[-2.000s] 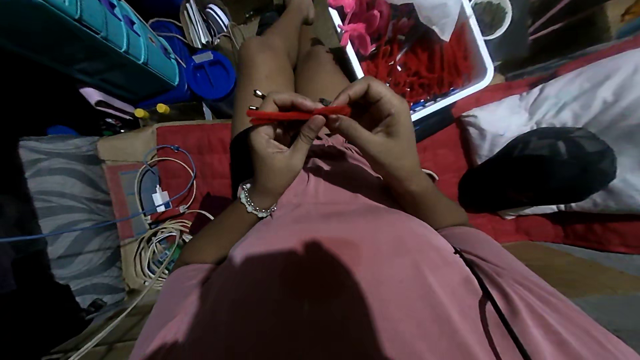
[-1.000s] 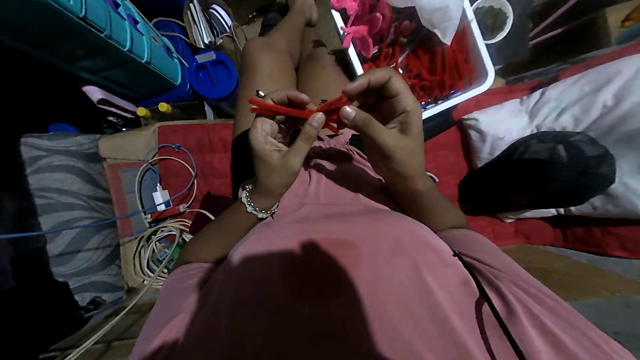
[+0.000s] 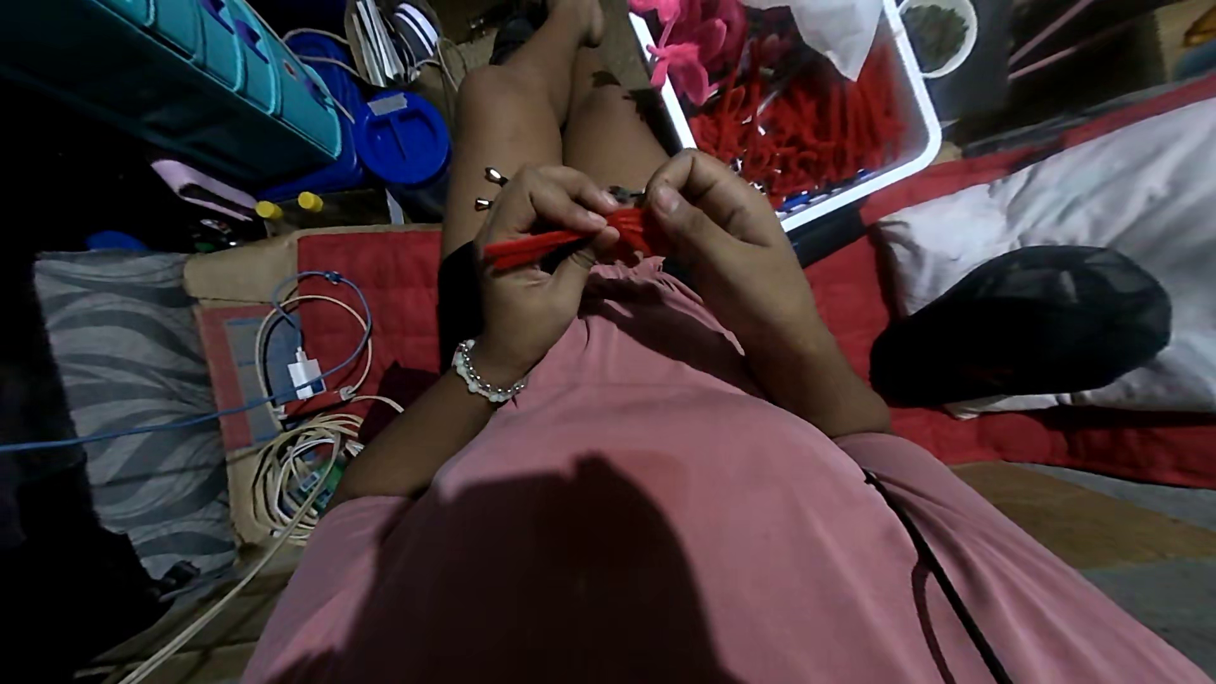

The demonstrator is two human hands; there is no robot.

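Observation:
My left hand (image 3: pixel 541 247) pinches a bundle of red fuzzy strips (image 3: pixel 532 249), maybe pipe cleaners, between thumb and fingers. The bundle runs across the palm, and its right part spreads toward my other hand. My right hand (image 3: pixel 712 214) holds the right end of the red piece with thumb and forefinger. A small dark item (image 3: pixel 625 195) shows between the fingertips, too small to name. Two thin metal-tipped objects (image 3: pixel 489 190) stick out behind my left hand. Both hands are above my lap, over the pink garment (image 3: pixel 665 456).
A white-rimmed plastic bin (image 3: pixel 926 114) of red fuzzy pieces, pink shapes and a white bag stands ahead right. A round tub (image 3: pixel 939 33) is beyond it. Left are a blue lid (image 3: pixel 404 133), teal case (image 3: pixel 190 76) and coiled cables (image 3: pixel 304 465). A black object (image 3: pixel 1021 323) rests on a white pillow (image 3: pixel 1026 209).
The red strips, a narrow bundle two seconds ago and crossed one second ago, now spread wider at the right end. My right hand has shifted slightly, with its fingers bent closer to the strips.

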